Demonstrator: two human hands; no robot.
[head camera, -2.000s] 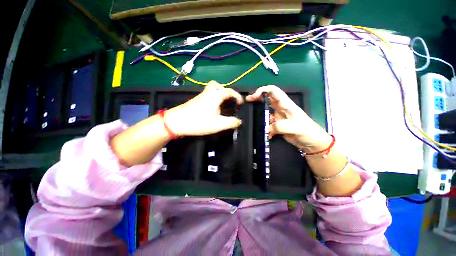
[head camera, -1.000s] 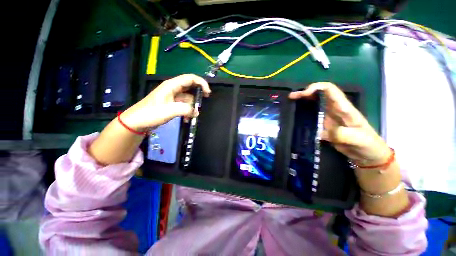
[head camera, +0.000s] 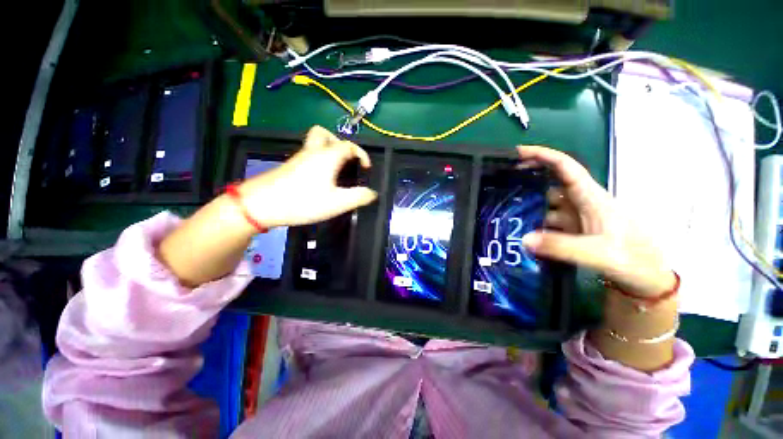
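Observation:
A black four-slot phone tray (head camera: 382, 291) lies in front of me with a smartphone in each slot. The leftmost phone (head camera: 271, 249) has a pale screen, partly under my left wrist. The second phone (head camera: 324, 257) is dark. The third phone (head camera: 421, 236) and the rightmost phone (head camera: 506, 249) show lit blue-purple screens with clock digits. My left hand (head camera: 330, 182) is over the top of the second phone, thumb and fingers apart. My right hand (head camera: 571, 214) is at the rightmost phone's right side, fingers apart, thumb over its screen. Neither hand visibly grips a phone.
Another phone tray (head camera: 206, 137) with phones lies at left. White cables (head camera: 464, 56) and a yellow cable (head camera: 412, 135) lie behind the tray. Yellow tape (head camera: 245, 94) is on the bench. Paper sheets (head camera: 678, 197) and a power strip (head camera: 767, 274) are at right. A raised platform edge (head camera: 455, 9) is behind.
The second and rightmost phones, tilted on edge in my hands before, now lie flat in their slots. The rightmost screen is now lit. Both hands have loosened, and the view has shifted.

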